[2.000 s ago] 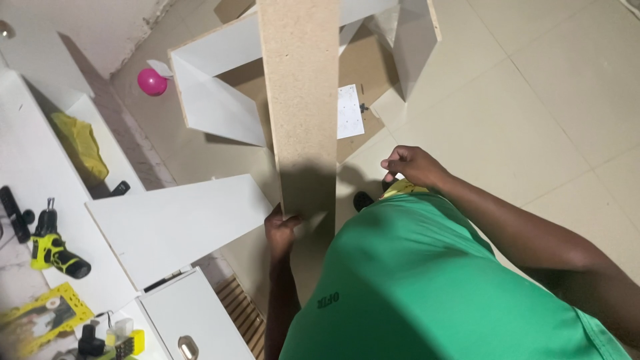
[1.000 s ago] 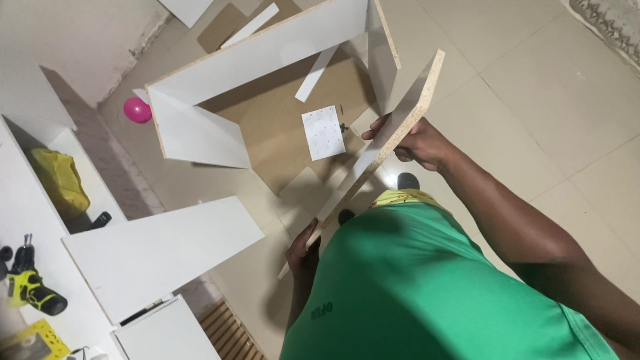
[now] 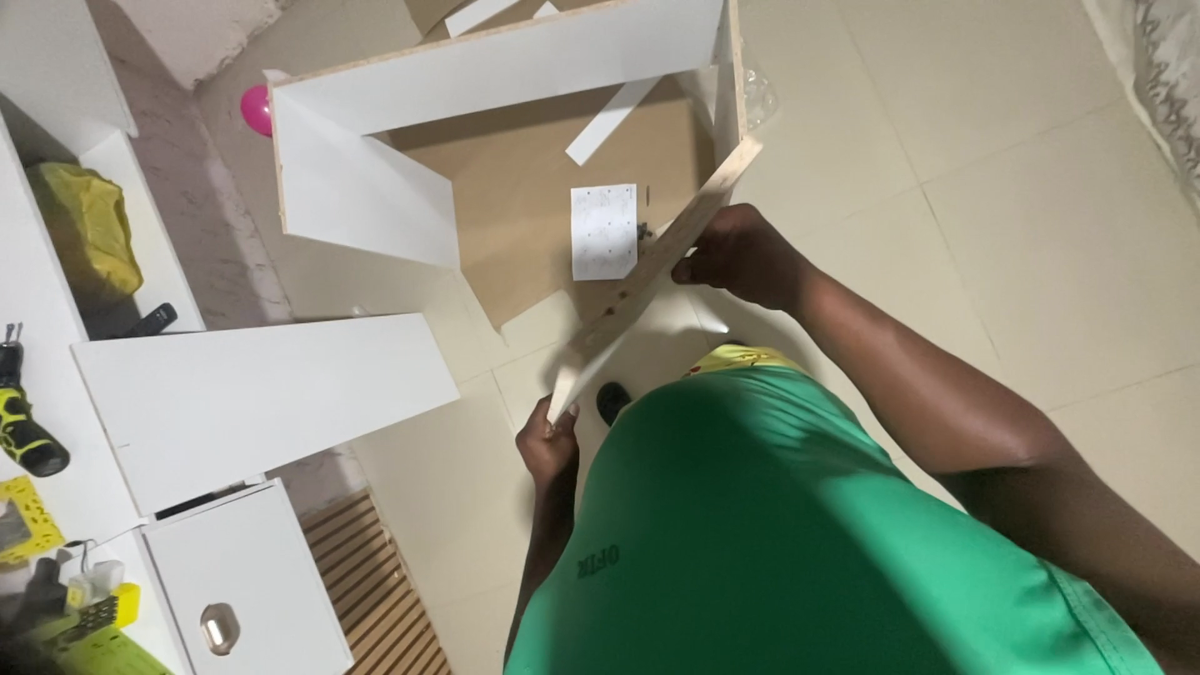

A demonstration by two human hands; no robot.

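Note:
A particleboard panel [image 3: 647,267] with dark holes along its edge is seen nearly edge-on, slanting from lower left to upper right. My left hand [image 3: 548,445] grips its lower end. My right hand [image 3: 736,253] is against its right side near the upper end, with the fingers partly hidden. Beyond the panel, white boards [image 3: 525,66] stand joined as an open frame on brown cardboard [image 3: 497,216]. A printed paper sheet [image 3: 604,232] lies on the cardboard, with small dark hardware [image 3: 644,231] beside it, and a narrow white strip [image 3: 611,122] lies further back.
To the left, a white board [image 3: 262,394] juts out from white furniture [image 3: 56,384] that holds a drill [image 3: 28,431] and a yellow bag [image 3: 89,230]. Below it are a cabinet door [image 3: 246,581] and a slatted wooden mat [image 3: 375,581]. A pink balloon [image 3: 255,110] touches the frame's left side.
The panel, broad face up two seconds ago, has been turned nearly edge-on. My right hand, off the panel at first, has come up to its right side. The view has shifted.

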